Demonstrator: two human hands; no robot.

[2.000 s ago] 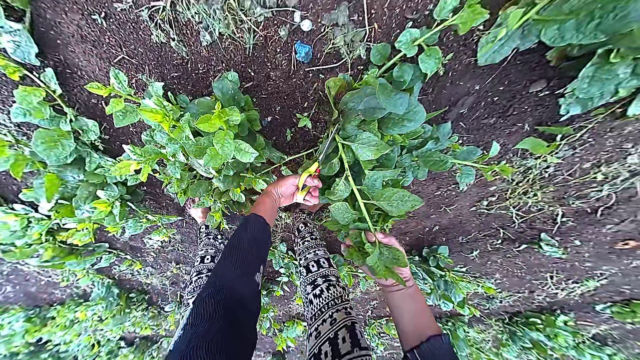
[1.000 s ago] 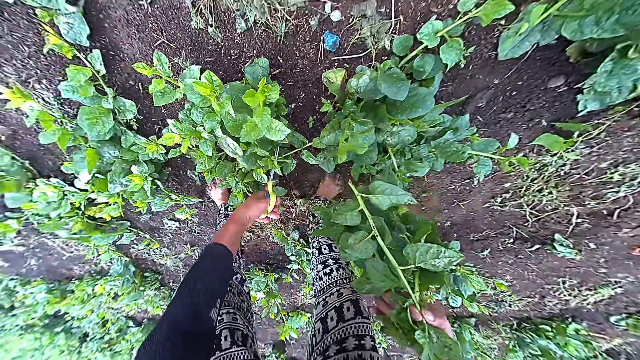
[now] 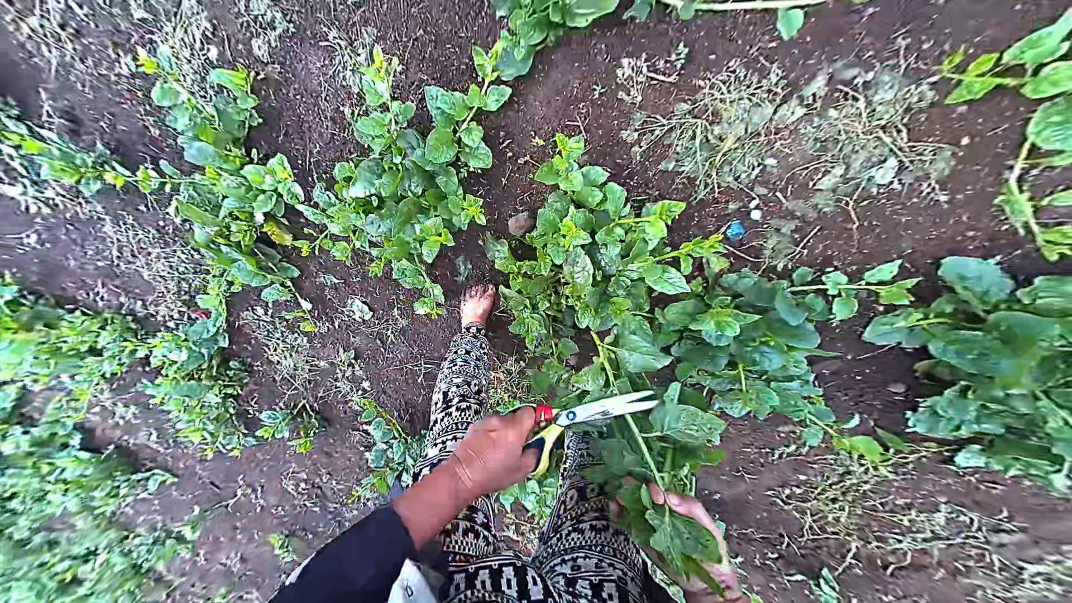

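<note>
My left hand point(image 3: 494, 450) holds scissors point(image 3: 605, 409) by their red, yellow and dark handles. Their metal blades point right, nearly together, over the upper part of a bunch of leafy green stems point(image 3: 670, 452). My right hand point(image 3: 691, 519) grips the lower end of that bunch in front of my patterned trousers; leaves cover much of its fingers. A long pale green stem runs up from the bunch. Just above, low leafy plants point(image 3: 586, 260) grow in the dark soil, and their leaves overlap the top of the bunch.
My bare foot point(image 3: 478, 303) stands on soil between plants. More leafy plants point(image 3: 402, 184) grow at left and broad-leaved ones point(image 3: 997, 352) at right. Dry plant litter point(image 3: 720, 126), a small blue scrap point(image 3: 735, 230) and a stone point(image 3: 520, 224) lie on the ground.
The bunch in my right hand has come away from the growing plants toward my legs. My left hand with the scissors has moved from the plants to beside the bunch. The view has shifted considerably.
</note>
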